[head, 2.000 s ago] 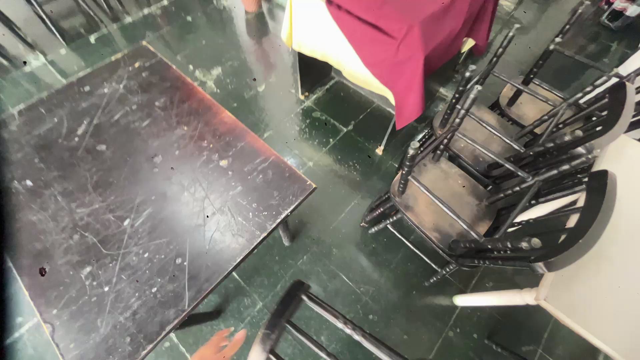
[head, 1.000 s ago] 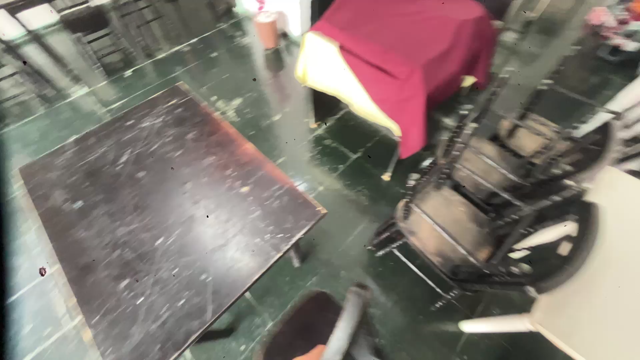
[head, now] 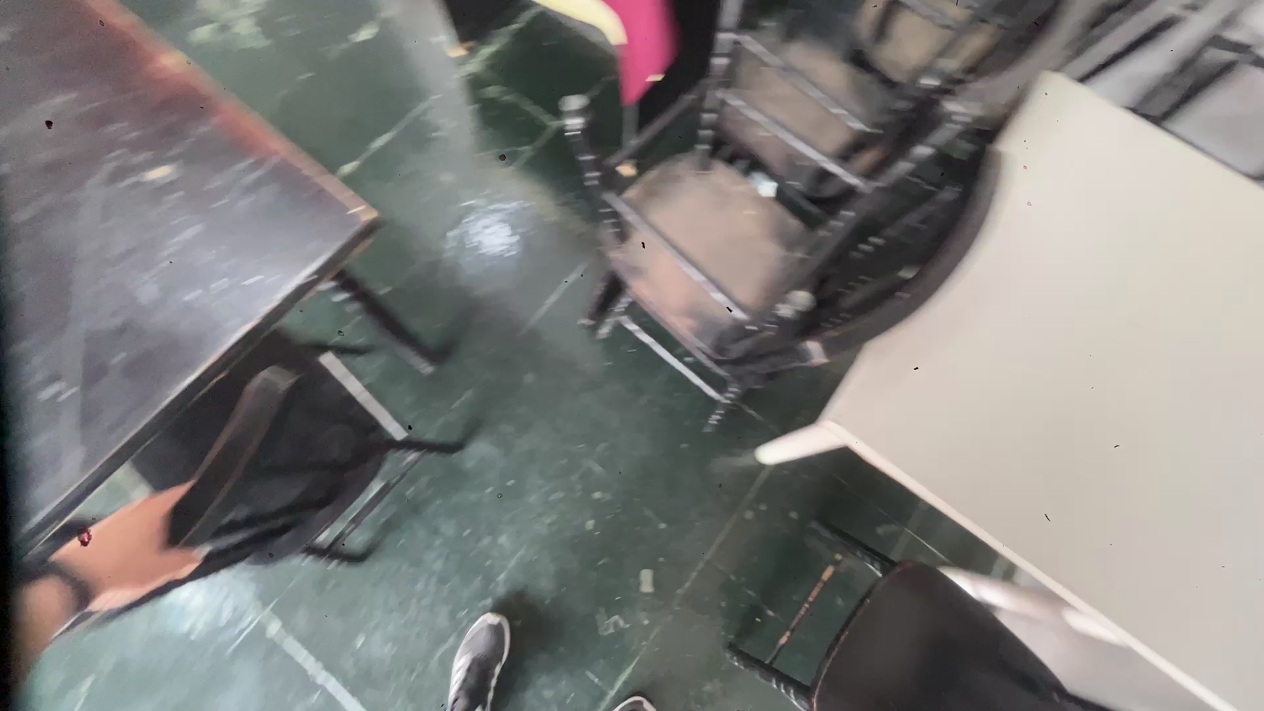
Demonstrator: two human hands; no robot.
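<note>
At the lower left my left hand (head: 133,553), with a dark band at its wrist, is on the backrest of a black wooden chair (head: 296,464). Its fingers are partly hidden by the chair, and the picture is blurred there. The chair stands at the near edge of a scratched dark table (head: 188,227), its seat partly under the tabletop. My right hand does not show.
Dark chairs, one with a worn brown seat (head: 706,237), are stacked upper centre. A white table (head: 1086,375) stands at the right, with another black chair (head: 918,642) by its near edge. A magenta cloth (head: 647,44) hangs at the top. A shoe (head: 481,657) is on the green tiled floor.
The black chair, earlier standing off the dark table's right corner, is now against its near edge with my left hand at its backrest. The view has shifted down and closer.
</note>
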